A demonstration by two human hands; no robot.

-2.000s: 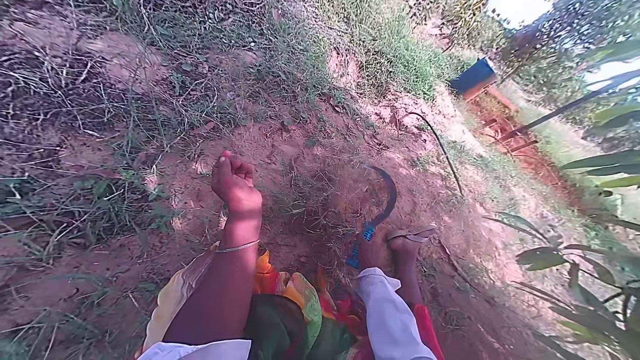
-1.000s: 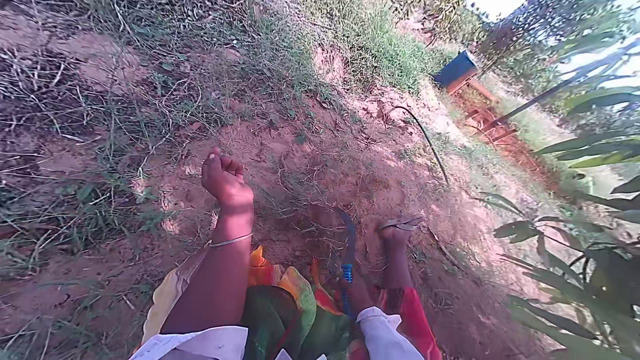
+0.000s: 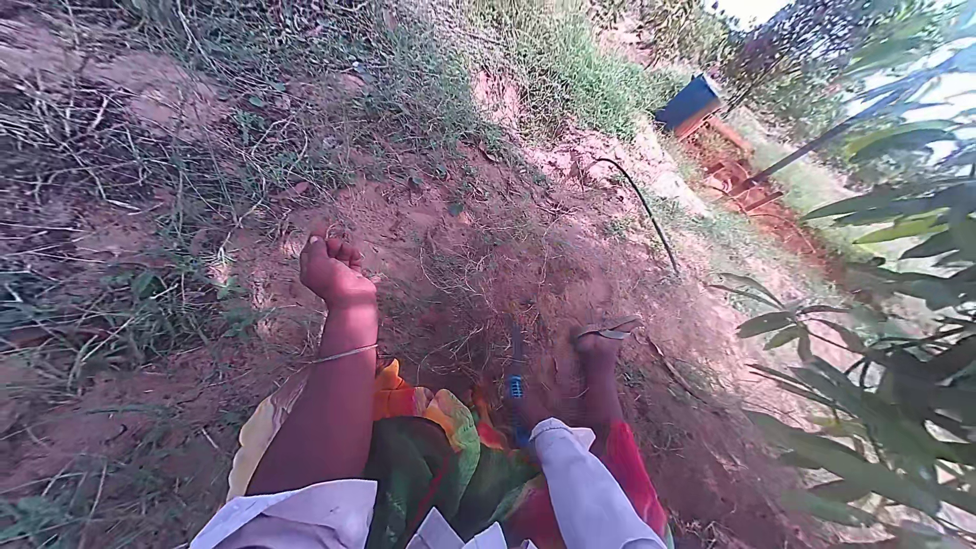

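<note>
My left hand [image 3: 332,268], with a thin bangle at the wrist, hovers over bare reddish soil at left of centre. Its fingers are curled in and nothing shows in them. Low in the centre, my right hand [image 3: 534,404] is closed around the blue handle of a sickle [image 3: 516,387]. The blade points away from me over the soil and looks narrow from this angle; its tip is hard to make out. Thin dry stems and roots [image 3: 457,305] lie on the ground between the hands and around the blade.
A sandalled foot [image 3: 606,332] rests just right of the sickle. Colourful cloth [image 3: 435,450] covers my lap. Grass and weeds [image 3: 175,168] grow at left, and a dark hose-like curve [image 3: 648,210] arches beyond the foot. Leafy branches [image 3: 862,427] hang at right; a blue container [image 3: 690,105] stands farther off.
The sickle has swung left, away from its spot beside the foot; its curved blade showed broadly two seconds ago and now looks narrow. My left hand has stayed curled in about the same place.
</note>
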